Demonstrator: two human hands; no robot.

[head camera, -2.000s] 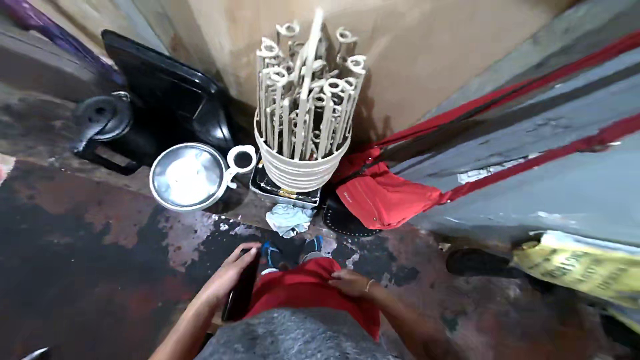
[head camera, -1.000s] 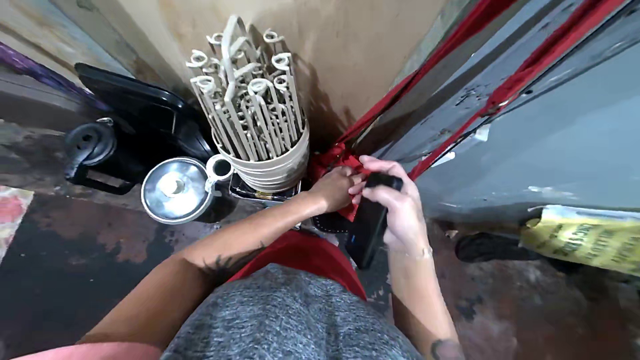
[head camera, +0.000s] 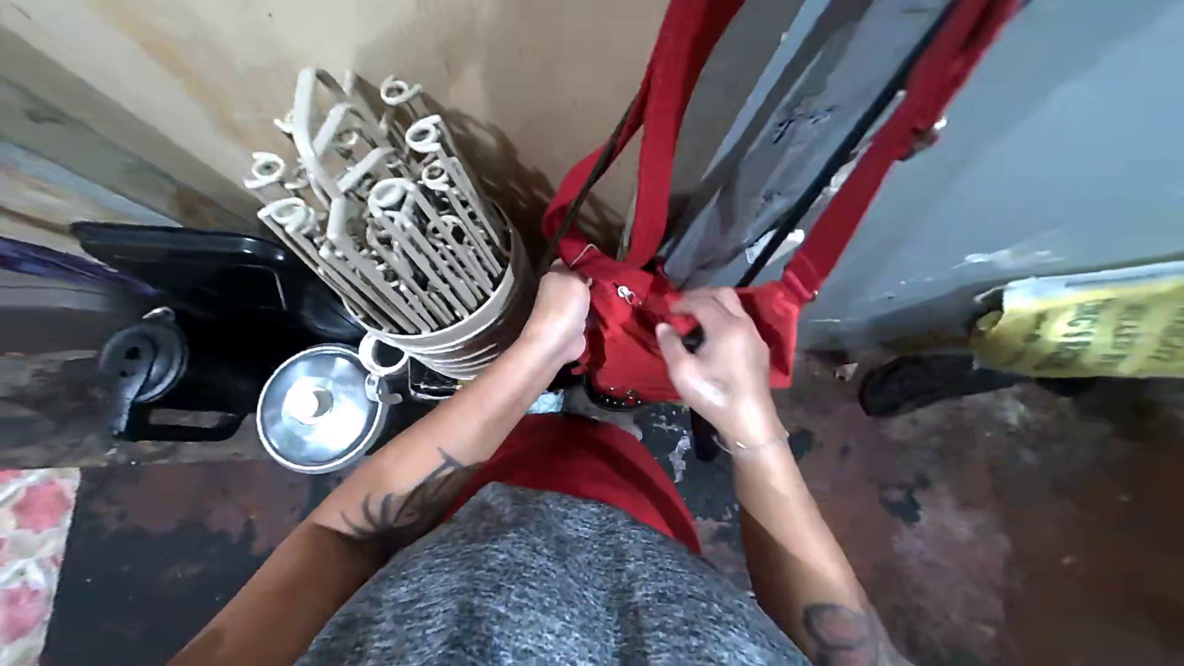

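Observation:
A red fabric bag [head camera: 638, 356] with a zip hangs by wide red straps [head camera: 659, 148] near the corner of the walls. My left hand [head camera: 560, 314] is closed on the upper left edge of the bag, by the base of a strap. On the bag's front right part lies my right hand [head camera: 721, 356], fingers curled, with a small dark thing partly showing between thumb and fingers. Whether that dark thing is the phone or part of the bag cannot be told.
Left of the bag stands a pale bucket [head camera: 462, 342] packed with curled-end rods [head camera: 370, 222]. Beside it are a lidded metal pot [head camera: 319, 407], a white cup [head camera: 382, 354] and a black jug [head camera: 143, 361]. A yellow printed sack [head camera: 1091, 324] and a dark shoe [head camera: 925, 379] lie at right.
Both hands have come up from my lap to the red bag. The black phone seen in my right hand one second ago no longer shows plainly. The view has moved closer to the bag.

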